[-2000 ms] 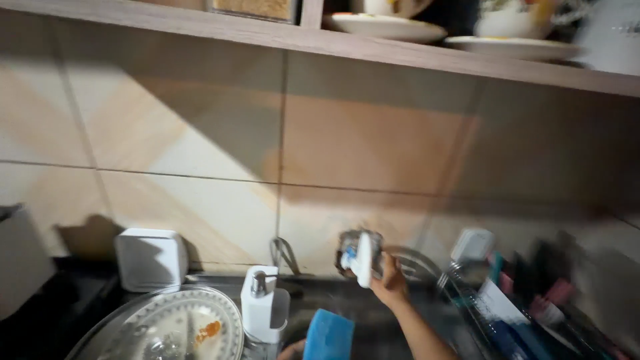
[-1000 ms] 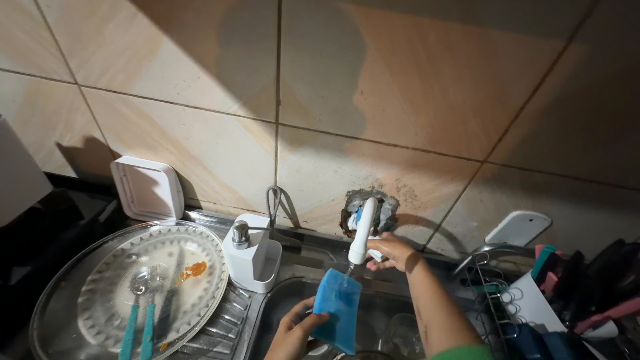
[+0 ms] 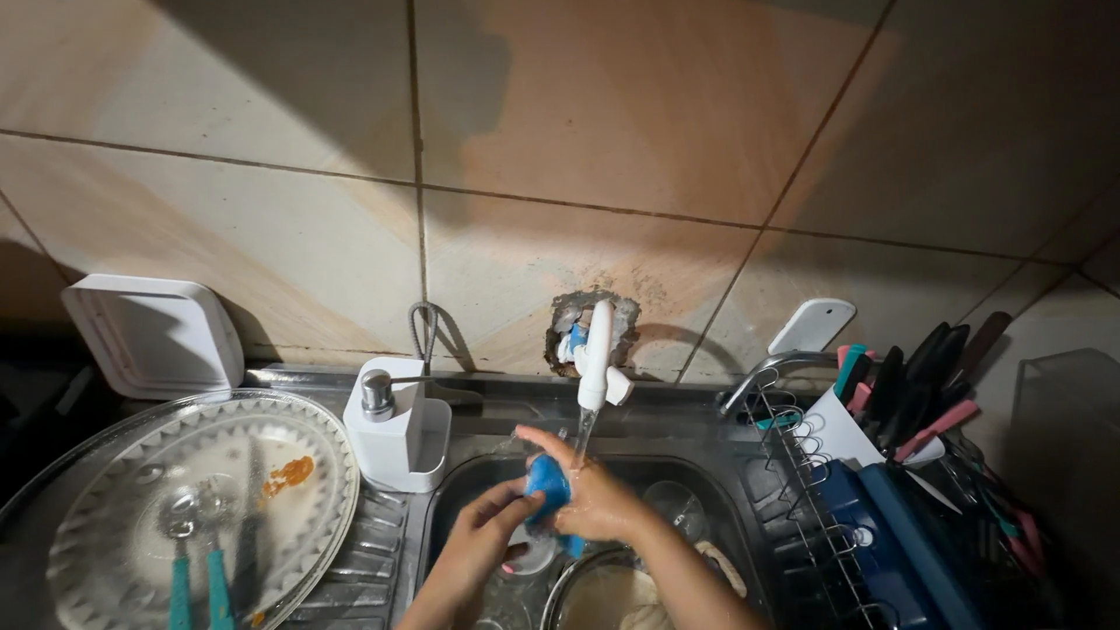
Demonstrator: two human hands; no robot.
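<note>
Water runs from the white plastic faucet [image 3: 597, 354] onto my right hand [image 3: 599, 503], which is against a blue sponge or cloth [image 3: 547, 490] under the stream. My left hand [image 3: 486, 529] grips the same blue item from the left, its fingers and thumb around the near side. Part of the blue item is hidden between the hands. Below them, the metal sink basin [image 3: 717, 477] holds a round metal pot [image 3: 604, 595] with cloudy liquid, and clear glassware [image 3: 674, 507].
At left, a patterned plate [image 3: 302, 560] bears food residue and turquoise-handled utensils [image 3: 179, 591]. A white soap dispenser [image 3: 385, 437] stands beside the sink. A white square container [image 3: 153, 337] leans on the wall. At right, a wire dish rack [image 3: 809, 516] holds knives and blue items.
My right hand has moved from the faucet down to the blue item, which is now squeezed together between both hands. The water stream is plainly visible now.
</note>
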